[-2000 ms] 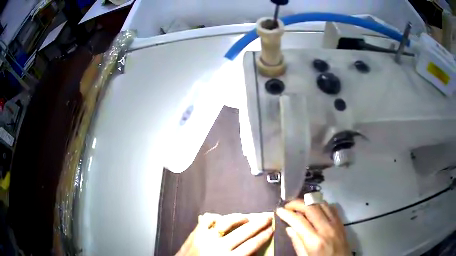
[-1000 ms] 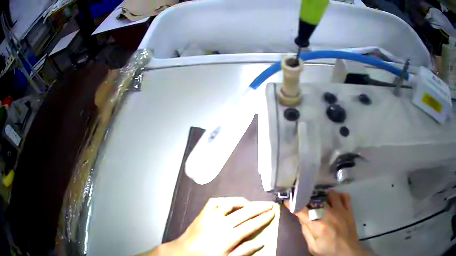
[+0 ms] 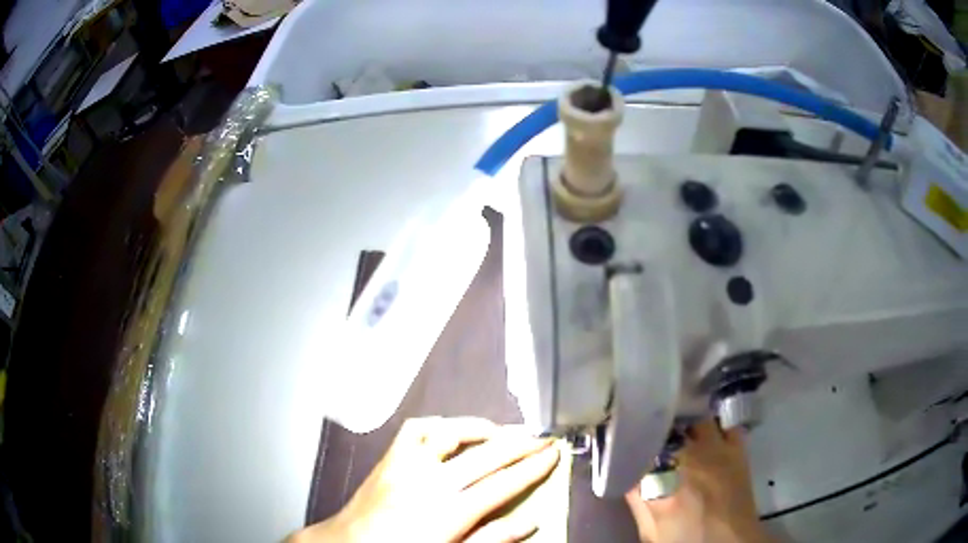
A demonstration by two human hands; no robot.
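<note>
A dark brown cloth panel (image 3: 463,355) lies under the machine head and my hands. A pale yellow pocket piece (image 3: 554,507) lies on it, its edge by the presser foot (image 3: 576,443). My left hand (image 3: 451,483) is flat with fingers slightly spread, pressing the pocket piece down onto the panel. My right hand (image 3: 706,488) is right of the needle area, partly hidden behind the machine head; its fingertips are hidden, so its hold cannot be told. The needle cannot be made out.
The white sewing machine head (image 3: 679,308) fills the right. The lamp (image 3: 414,318) on its blue gooseneck (image 3: 732,83) overhangs the cloth. A cream post (image 3: 589,159) holds a dark-shafted tool. A white tub (image 3: 446,53) stands behind. Plastic-wrapped padding (image 3: 175,265) runs along the left edge.
The camera view has shifted. The cloth's far edge shows further up beyond the lamp than a second ago. My left hand stays on the pocket piece; my right hand is more hidden behind the head.
</note>
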